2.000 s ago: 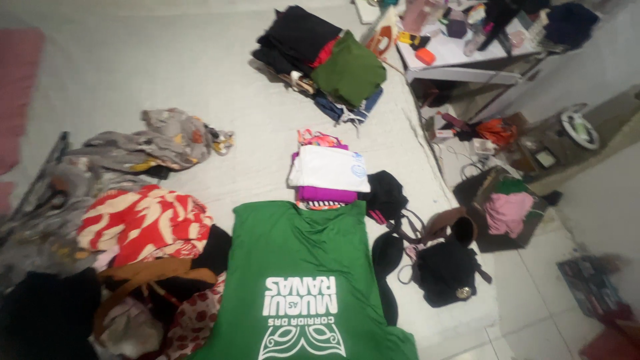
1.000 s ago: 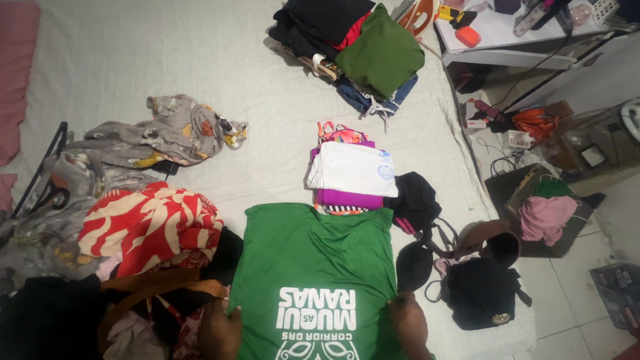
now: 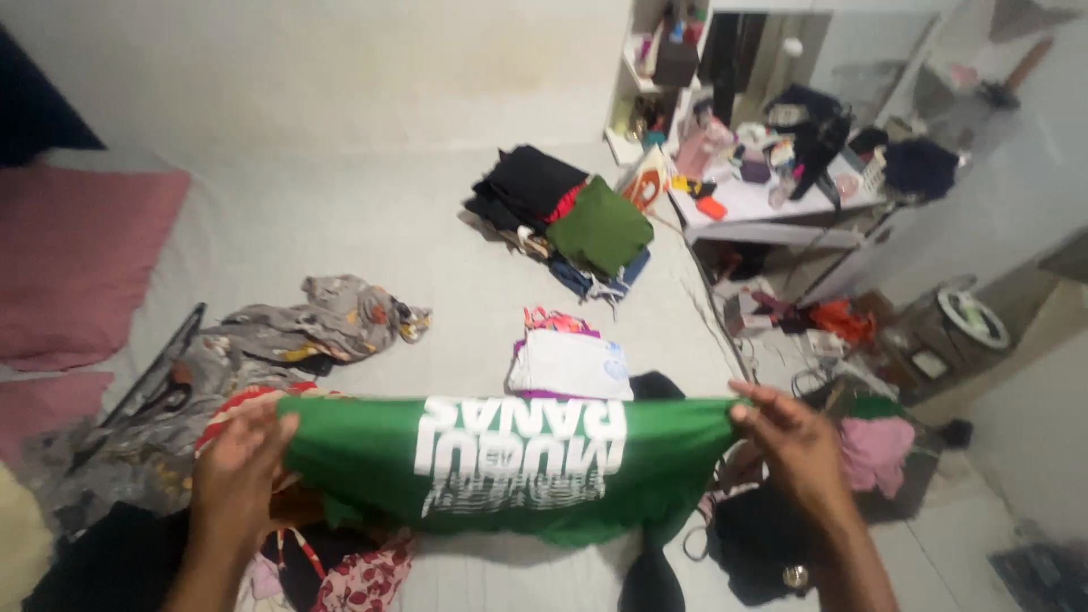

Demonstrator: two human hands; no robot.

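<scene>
A green printed shirt hangs stretched between my hands above the bed, with white lettering upside down on it. My left hand pinches its left end, and my right hand pinches its upper right corner between thumb and fingers. Just beyond the shirt lies a small folded pile with a white garment on top of purple cloth. Farther back stands a taller pile of folded clothes, with an olive green garment and a black one on top.
Rumpled grey patterned cloth, a dark hanger and a red-and-white garment lie at left. A black bag is near my right forearm. A cluttered white table and a box holding pink cloth stand at right.
The green shirt lay spread flat on the bed; now it is lifted and doubled over between my hands. My hands have come up from the lower edge. The view has tilted up toward the wall.
</scene>
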